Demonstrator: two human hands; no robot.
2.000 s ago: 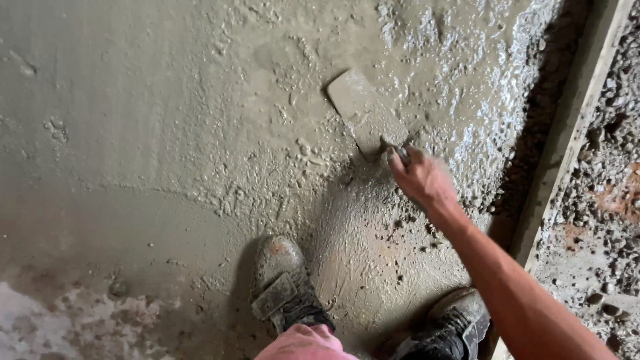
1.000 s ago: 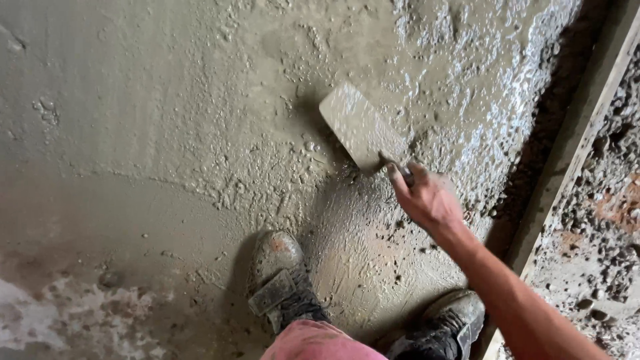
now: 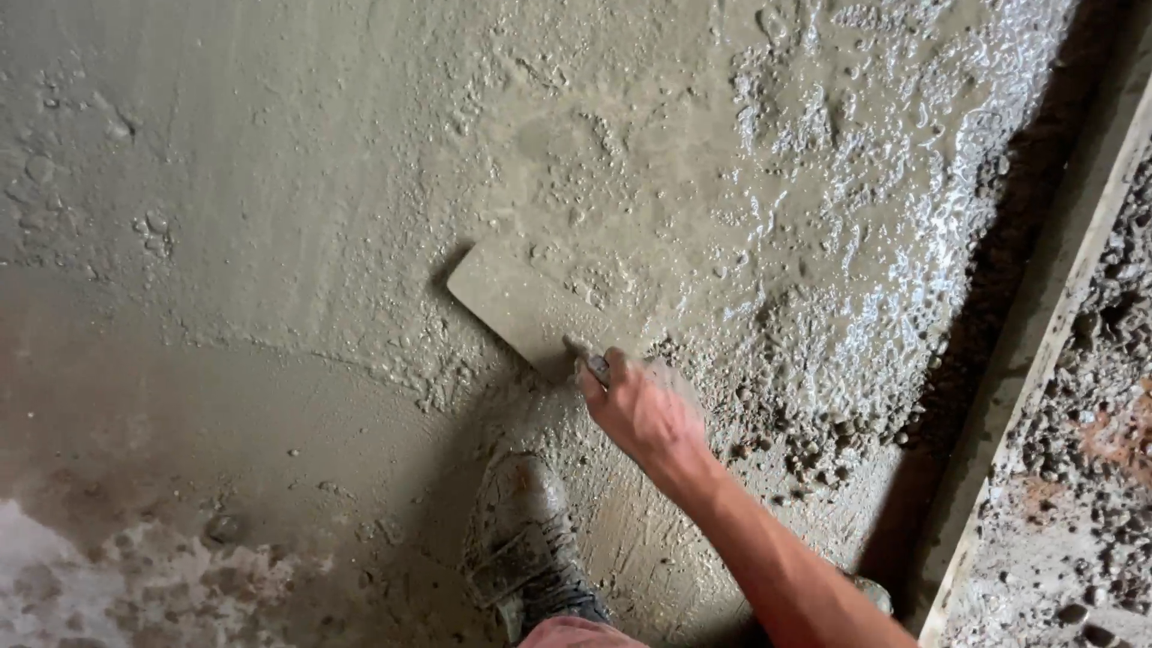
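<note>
My right hand (image 3: 646, 405) is closed around the handle of a trowel, just below the middle of the view. The trowel's flat rectangular blade (image 3: 531, 306), coated in grey mortar, points up and to the left, low over the wet concrete (image 3: 630, 207). A dark shadow lies along the blade's lower left side. Rough, shiny concrete with exposed stones spreads to the right of the hand. My left hand is out of view.
A long straight board (image 3: 1035, 360) runs diagonally along the right side, with gravelly ground (image 3: 1071, 540) beyond it. My mortar-covered shoe (image 3: 526, 531) stands at the bottom centre. Pale, patchy floor (image 3: 162, 594) shows at the lower left.
My right hand and the trowel have moved left across the wet concrete, closer to my shoe. The hand stays closed on the handle.
</note>
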